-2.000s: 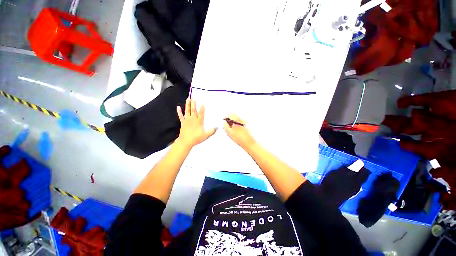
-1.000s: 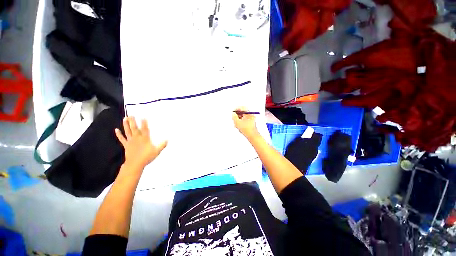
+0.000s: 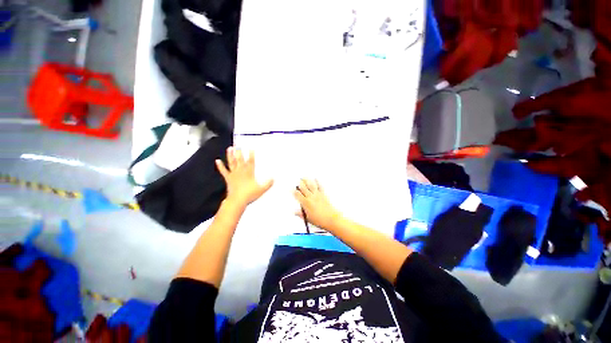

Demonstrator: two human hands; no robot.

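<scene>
A white pattern sheet (image 3: 288,161) lies on the white table in front of me and blends into it. A narrow black strip (image 3: 311,129) shows along its far side. My left hand (image 3: 242,179) lies flat with fingers spread near the sheet's left edge, holding nothing. My right hand (image 3: 315,204) is on the sheet near its front edge, palm down. It holds a thin dark pen (image 3: 305,221) that sticks out below the hand towards me. A black fabric piece (image 3: 191,184) hangs over the table's left edge beside my left hand.
A black garment pile (image 3: 201,60) and a white cloth bundle (image 3: 181,147) lie on the left. The washed-out sewing machine (image 3: 395,27) is at the far right. Blue crates (image 3: 455,201) with black pieces, a grey seat (image 3: 459,120) and a red stool (image 3: 80,100) stand around.
My right hand has moved nearer the sheet's front edge and closer to my left hand, and the pen now points towards me. My left hand stays flat. The view has shifted left.
</scene>
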